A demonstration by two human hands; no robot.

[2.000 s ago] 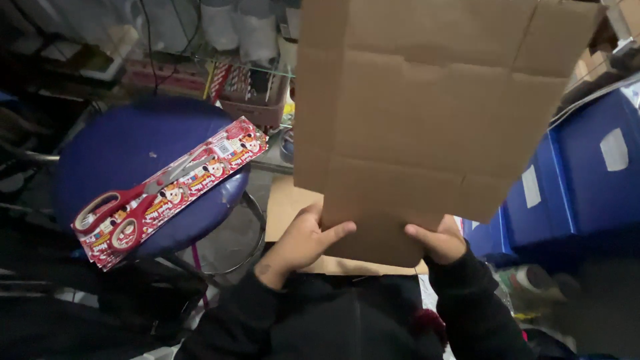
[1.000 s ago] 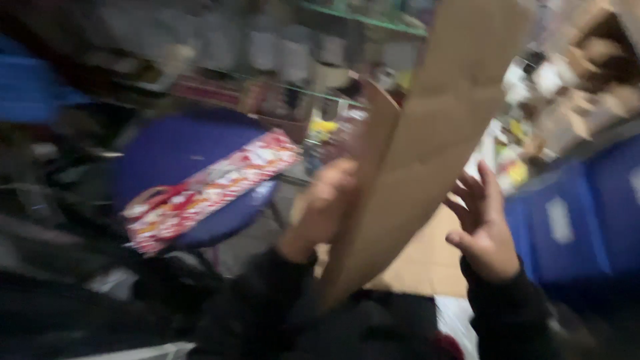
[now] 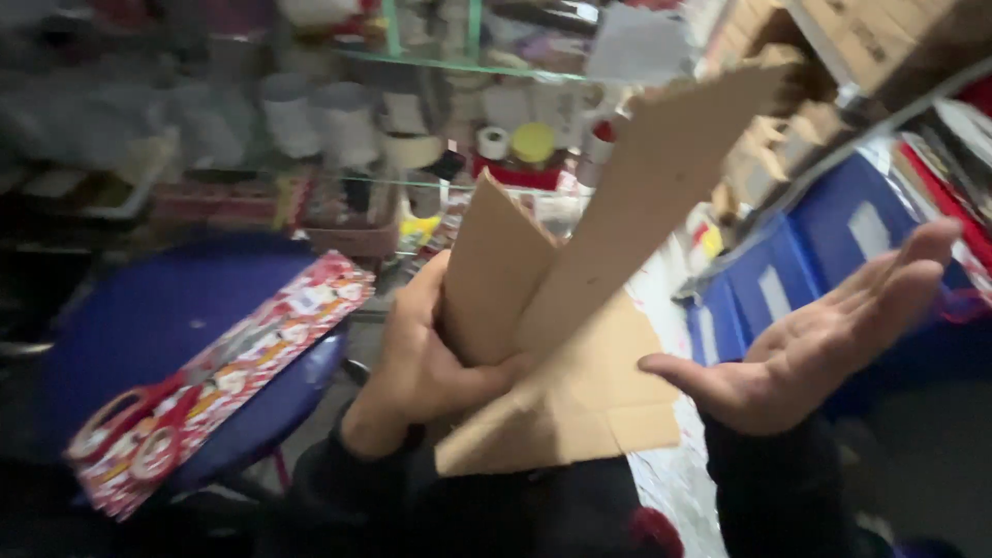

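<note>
A folded sheet of brown cardboard (image 3: 643, 186) stands tilted in front of me, its shorter flap to the left. My left hand (image 3: 426, 364) grips it near the fold, thumb on the inner side. My right hand (image 3: 814, 349) is off to the right, palm facing the cardboard, fingers spread and touching nothing. Another flat cardboard piece (image 3: 620, 387) lies under the folded one, over my lap. On the left, red-handled scissors (image 3: 167, 418) rest on a patterned red and white flat pack (image 3: 287, 333) on a round blue stool (image 3: 178, 310).
Glass shelves (image 3: 465, 66) ahead hold jars, tape rolls and a pink basket (image 3: 349, 232). Blue bins (image 3: 783, 271) with pale labels stand at the right, below cardboard boxes (image 3: 876, 39). White plastic sheeting (image 3: 674, 480) lies beside my lap.
Two seconds ago both hands held the cardboard upright by its lower edge. The right hand has let go and moved away to the right. The cardboard has turned, showing its fold.
</note>
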